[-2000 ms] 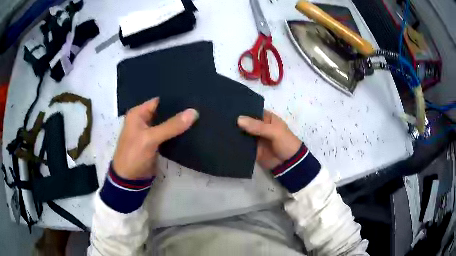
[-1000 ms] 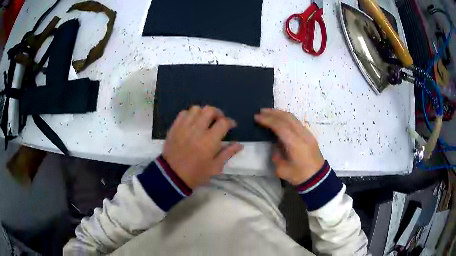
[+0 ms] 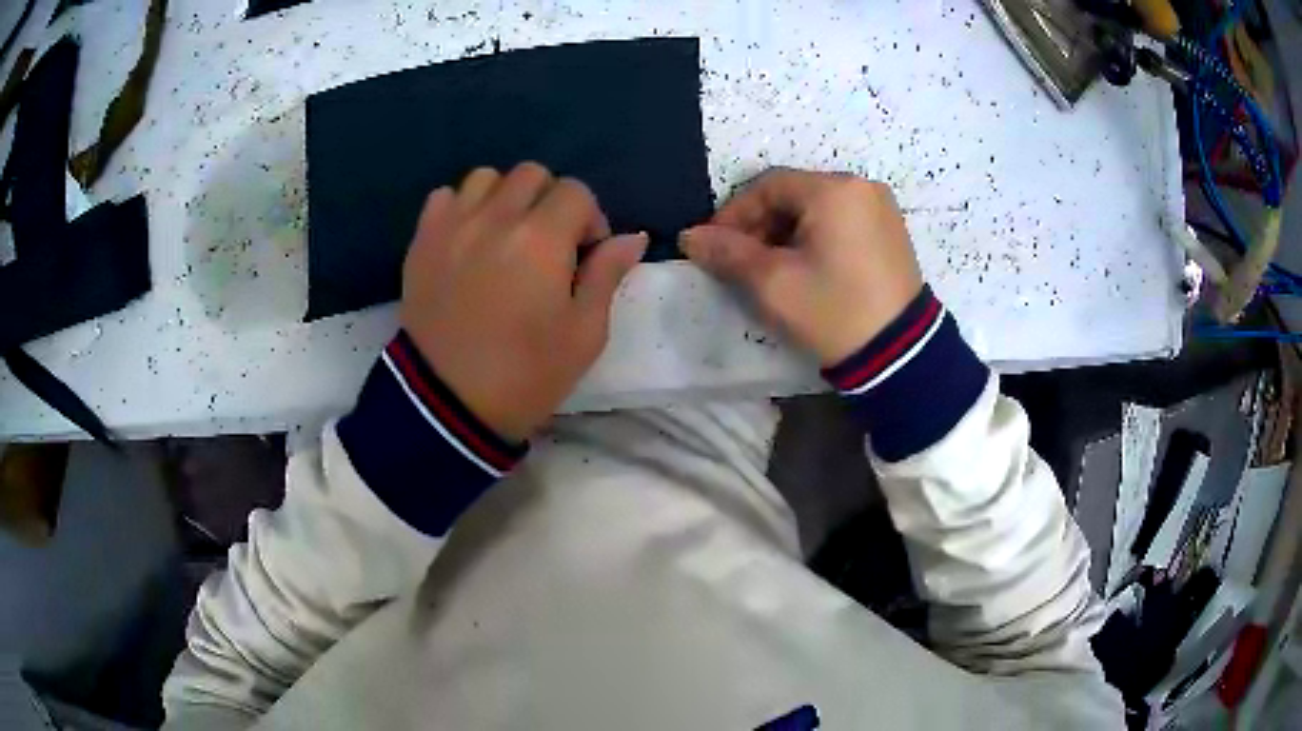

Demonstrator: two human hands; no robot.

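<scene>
A dark, flat fabric panel (image 3: 500,129) lies on the white table in front of me, its far edge faintly curved. My left hand (image 3: 507,279) rests over the panel's near edge, with thumb and fingers bent at that edge. My right hand (image 3: 821,257) is at the panel's near right corner, thumb and index finger pinched together on the cloth. The two thumb tips are close to each other. The near edge under my left hand is hidden.
Dark narrow pressed bands (image 3: 93,271) lie crosswise at the left, with an olive-brown strip (image 3: 129,100) behind them. The iron (image 3: 1054,46) is cut off at the upper right, with blue cables beside it. The white table's (image 3: 1000,307) near edge runs close to my body.
The view has shifted, so the scissors are out of frame. My right hand has moved from above the panel to its near right corner and closed there. My left hand has stayed at the near edge.
</scene>
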